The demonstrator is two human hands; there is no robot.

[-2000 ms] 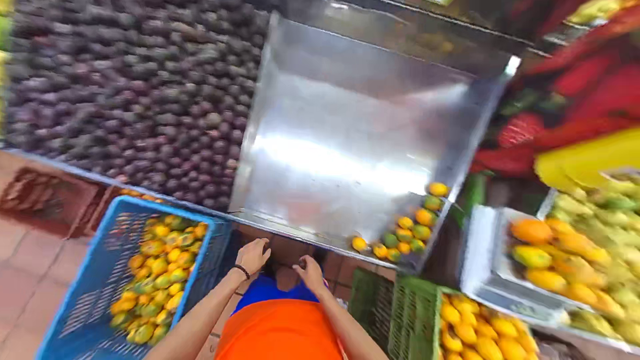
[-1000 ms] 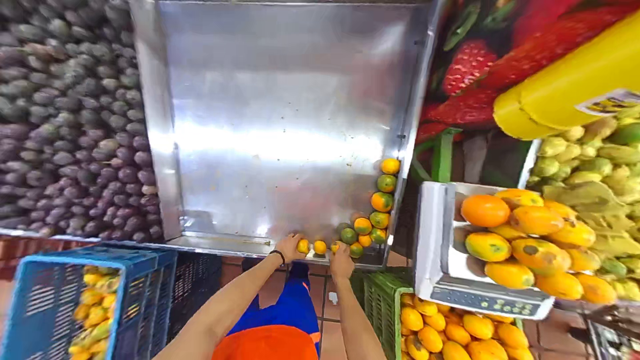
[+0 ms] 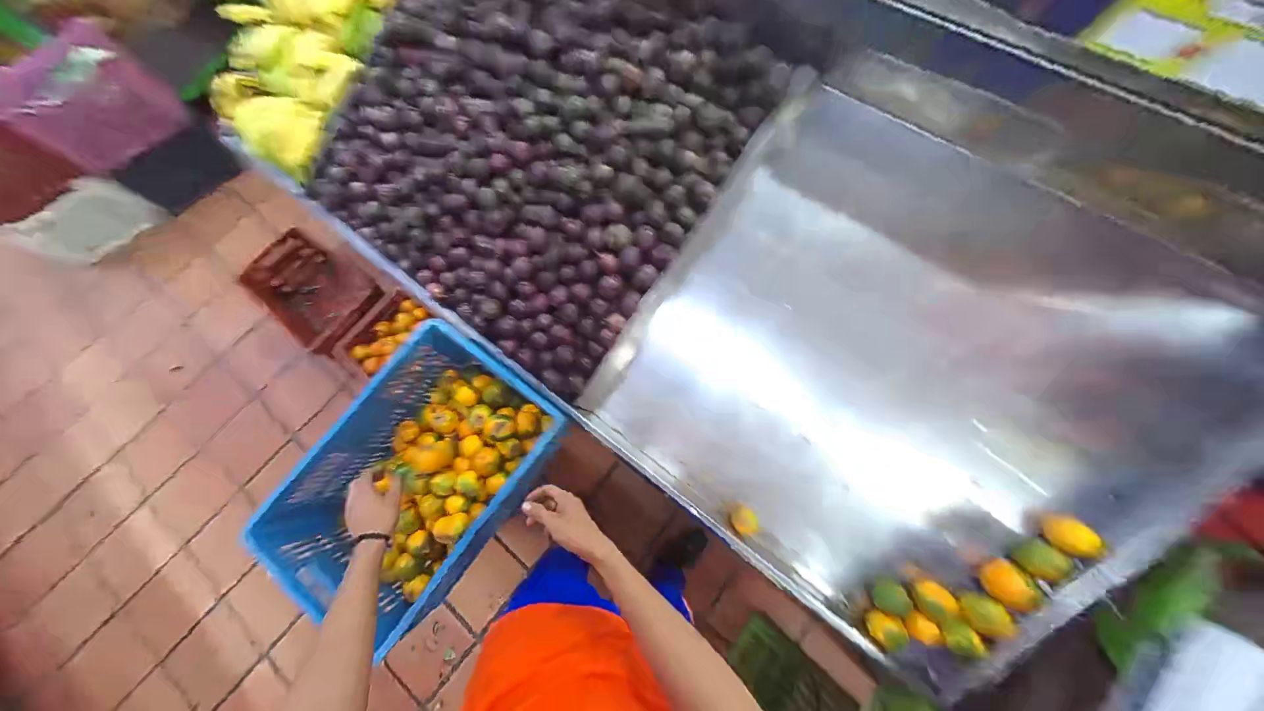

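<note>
My left hand (image 3: 373, 506) reaches into a blue plastic crate (image 3: 286, 484), its fingers closed on a yellow-orange fruit (image 3: 383, 481). Many yellow, orange and green fruits (image 3: 454, 454) fill much of that crate. Just outside the crate's right side, my right hand (image 3: 561, 515) hangs with curled fingers; nothing shows in it, though its palm is partly hidden. To the right lies a shallow metal display tray (image 3: 839, 346). Several similar fruits (image 3: 987, 612) sit together in its near right corner, and a single fruit (image 3: 744, 519) lies by its front edge.
A large heap of dark purple fruits (image 3: 533, 178) borders the tray on the left, with yellow produce (image 3: 286, 89) beyond it. A reddish-brown crate (image 3: 311, 286) stands on the tiled floor (image 3: 178, 395) beside small orange fruits (image 3: 395, 331). A green crate (image 3: 780, 662) is near my feet.
The view has swung left. Both hands have left the tray's front edge; my left hand is now inside the blue crate. One fruit lies near the front edge, where an earlier frame shows more beside my hands.
</note>
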